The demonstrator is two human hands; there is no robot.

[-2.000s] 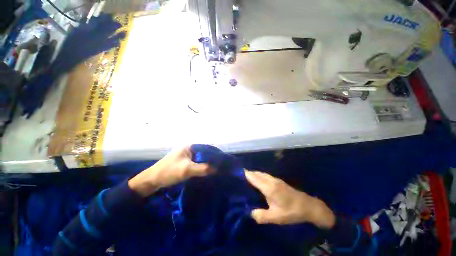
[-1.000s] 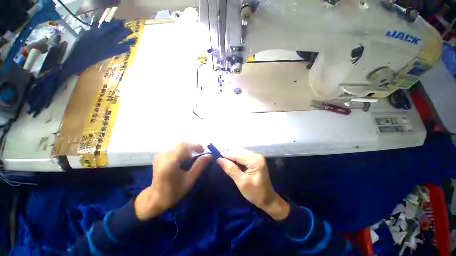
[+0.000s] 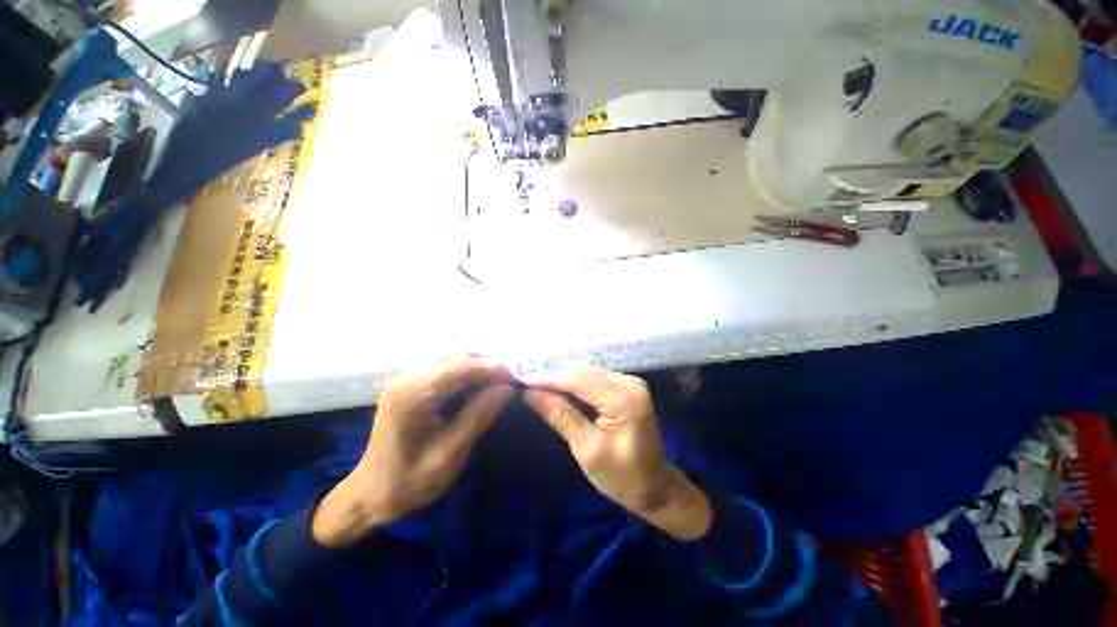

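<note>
My left hand (image 3: pixel 426 443) and my right hand (image 3: pixel 613 443) meet at the table's front edge, fingertips touching. They pinch a small dark blue bit of cloth, mostly hidden by the fingers. The blue garment (image 3: pixel 515 539) hangs below the hands over my lap and along the front edge. The presser foot and needle (image 3: pixel 524 194) stand above the bed, away from the hands, with no cloth under them.
The cream sewing machine (image 3: pixel 796 147) stands at the back right. Red-handled snips (image 3: pixel 808 230) lie on its bed. Dark blue cut pieces (image 3: pixel 221 129) and a brown board (image 3: pixel 202 294) with yellow tape (image 3: pixel 251 306) are at left. A red bin (image 3: pixel 1096 478) holds offcuts at lower right.
Two seconds ago my hands were spread apart on the blue cloth. They came together at the table edge and pinch a small part; since one second ago that part is more covered by the fingers.
</note>
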